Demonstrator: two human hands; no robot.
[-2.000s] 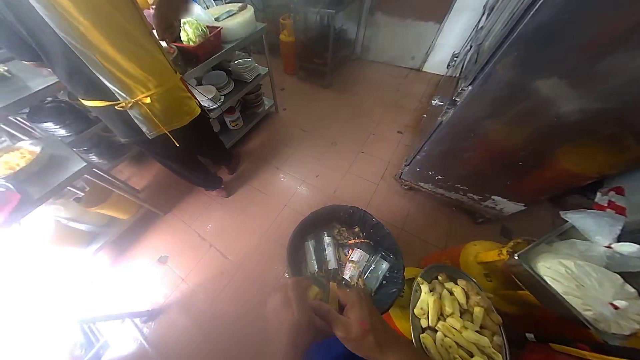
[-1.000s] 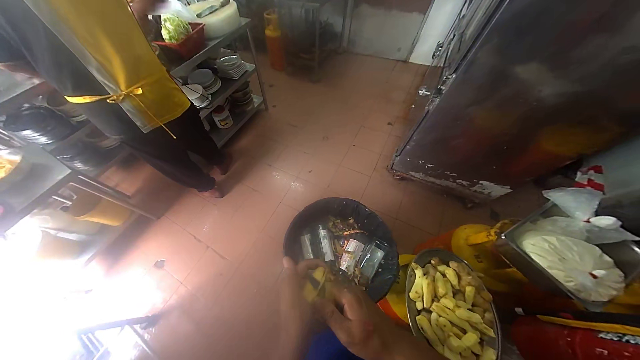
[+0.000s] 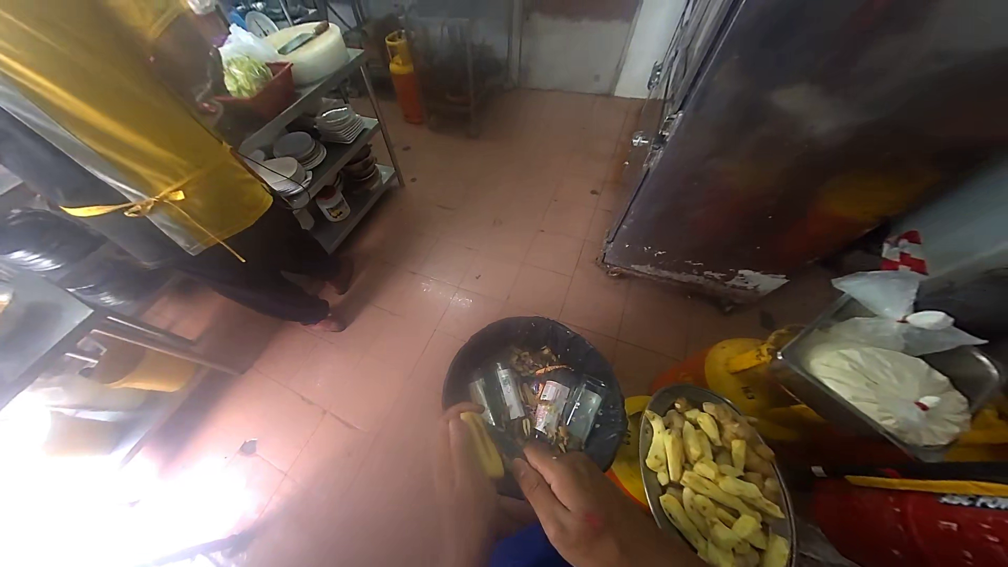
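Observation:
My left hand (image 3: 465, 480) holds a peeled yellow root piece (image 3: 482, 445), its fingers along the left side. My right hand (image 3: 571, 504) grips a knife (image 3: 504, 441), whose dark blade lies against the root's right side; the handle is hidden in the fist. Both hands are over the near edge of a round bin (image 3: 465, 354) lined with black plastic. Clear plastic bottles (image 3: 509, 391) and peelings (image 3: 535, 361) lie in it. To the right, a metal bowl (image 3: 787, 504) holds many peeled yellow root pieces (image 3: 713, 488).
Gas cylinders (image 3: 728, 366) stand at the right, beside a metal tray (image 3: 984, 378) with a tied bag of white stuff (image 3: 890, 386). A large dark metal cabinet (image 3: 748, 157) is beyond. At left, a person in a yellow apron (image 3: 142, 134) stands by a shelf (image 3: 358, 220) with plates (image 3: 295, 150).
My hands stay over the near side of the bin, and the yellow root piece in my left hand shows more plainly now. The person in the apron remains at the shelf.

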